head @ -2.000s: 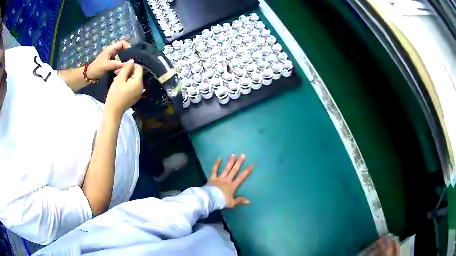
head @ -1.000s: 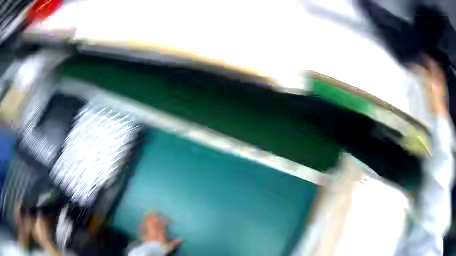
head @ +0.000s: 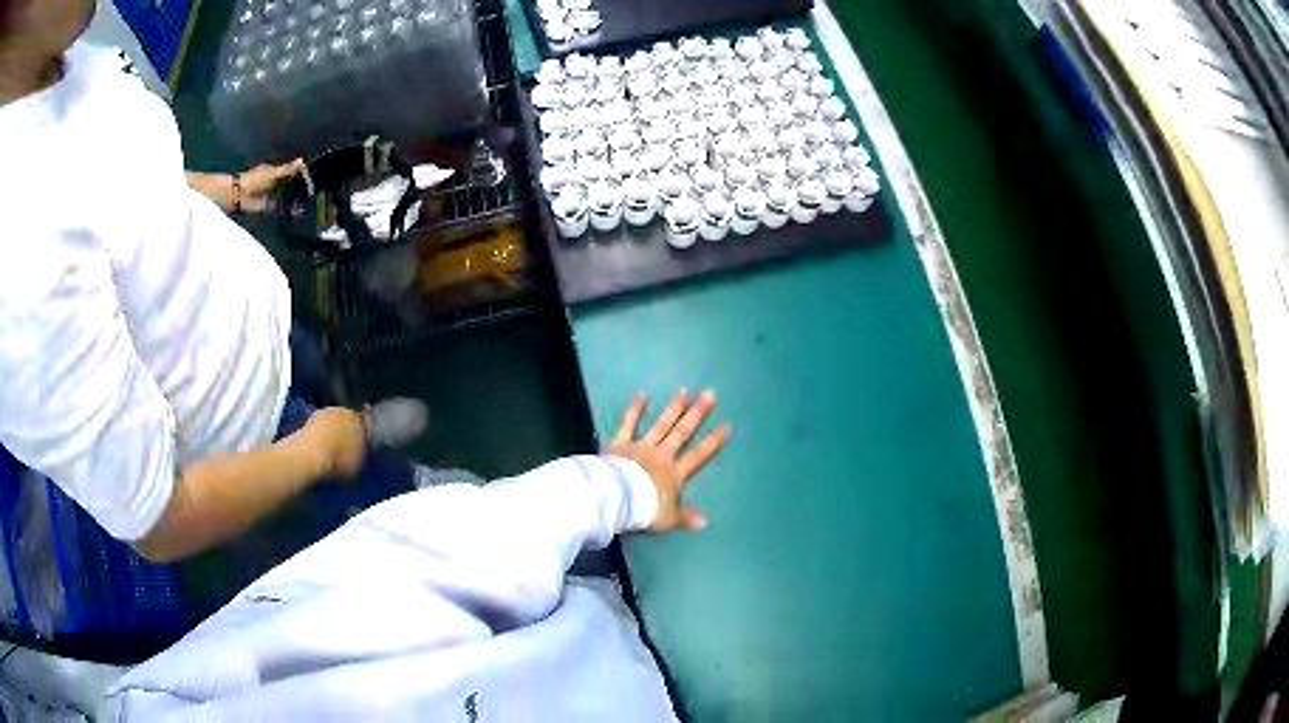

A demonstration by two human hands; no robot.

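Observation:
My left hand [head: 672,459] lies palm down on the green bench mat [head: 834,551], fingers spread, holding nothing. Beyond it, silvery-white hubs [head: 707,134] stand in close rows on a black tray [head: 721,266]. The hand is clear of the tray. A few more white hubs [head: 570,21] stand on a second dark tray [head: 650,20] at the top edge. My right hand is not in view.
A person in a white shirt [head: 127,297] sits at the left, holding a black strapped object [head: 339,170]. Behind it is a grey tray of round parts [head: 354,71]. A pale rail [head: 954,318] borders the dark green conveyor [head: 1046,339] at the right.
The view swung right along the bench and back again. My left hand still lies flat on the mat. The other person's hands have moved apart, and the black object is now lower and away from the hubs.

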